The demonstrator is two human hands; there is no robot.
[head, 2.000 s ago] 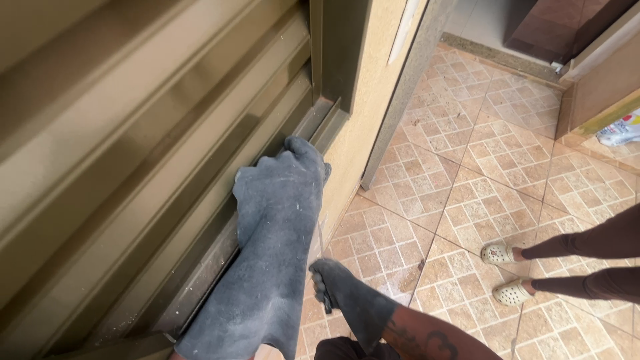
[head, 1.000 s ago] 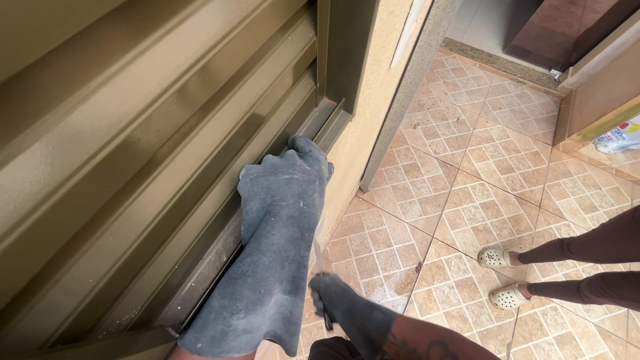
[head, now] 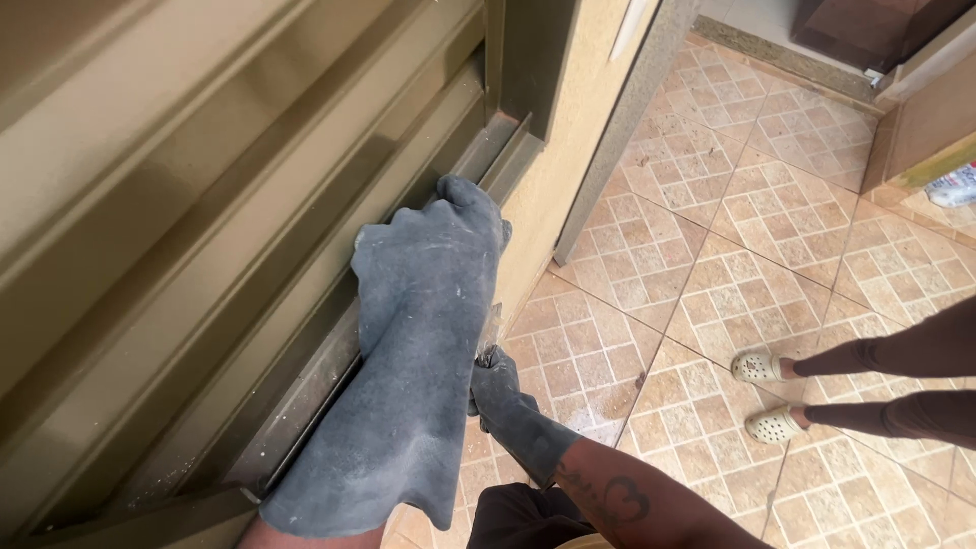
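A long dark grey rubber glove covers my left hand (head: pixel 438 236), which rests with bent fingers on the metal bottom track (head: pixel 492 149) of a brown louvered shutter (head: pixel 252 191). Whether its fingers pinch the rail or something under them is hidden. Lower and to the right, my right hand (head: pixel 496 385), in a matching glove, is closed around the handle of a tool with a flat, thin blade (head: pixel 492 332), perhaps a scraper or putty knife. The blade points up beside the cream wall (head: pixel 530 221), partly behind the left glove. White specks lie in the lower track.
Another person stands at the right in cream clogs (head: pixel 774 425) and dark leggings (head: pixel 900 415) on the patterned tile floor (head: pixel 686 305). A stone-edged doorway (head: pixel 785 61) is at the top right. A plastic package (head: pixel 953 187) lies by the right wall.
My right hand has moved up closer to the wall and the left glove, with the blade now more visible. My left hand remains at the track.
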